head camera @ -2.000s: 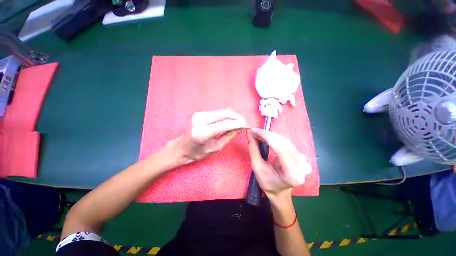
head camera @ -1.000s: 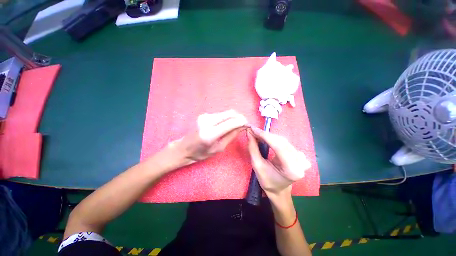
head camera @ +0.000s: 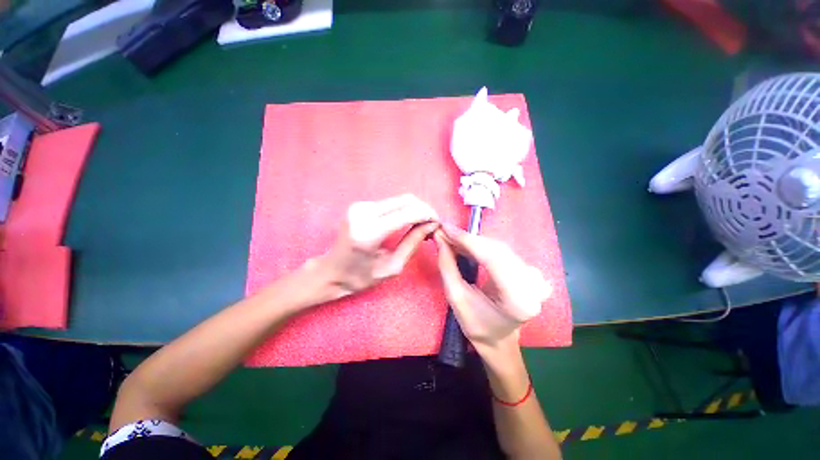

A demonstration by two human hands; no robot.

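A padded hammer with a white cloth-wrapped head (head camera: 489, 139) lies on the right part of the red foam mat (head camera: 346, 148), its black grip toward me. My left hand (head camera: 373, 247) and my right hand (head camera: 493, 283) meet above the mat, fingertips touching. A tiny dark part (head camera: 435, 232) shows between the fingertips, almost hidden; its shape cannot be made out. My right hand is over the hammer's grip and hides some of it, but does not hold it.
A white desk fan (head camera: 760, 184) stands at the right. Red foam pieces (head camera: 40, 216) and a pale box (head camera: 13, 153) are at the left. Black units (head camera: 175, 34) and white pads (head camera: 306, 25) lie at the back left. Another black device (head camera: 513, 20) stands at the back.
My hands stay together and have changed only slightly in finger pose. The view has shifted a little. The hammer has not moved on the mat.
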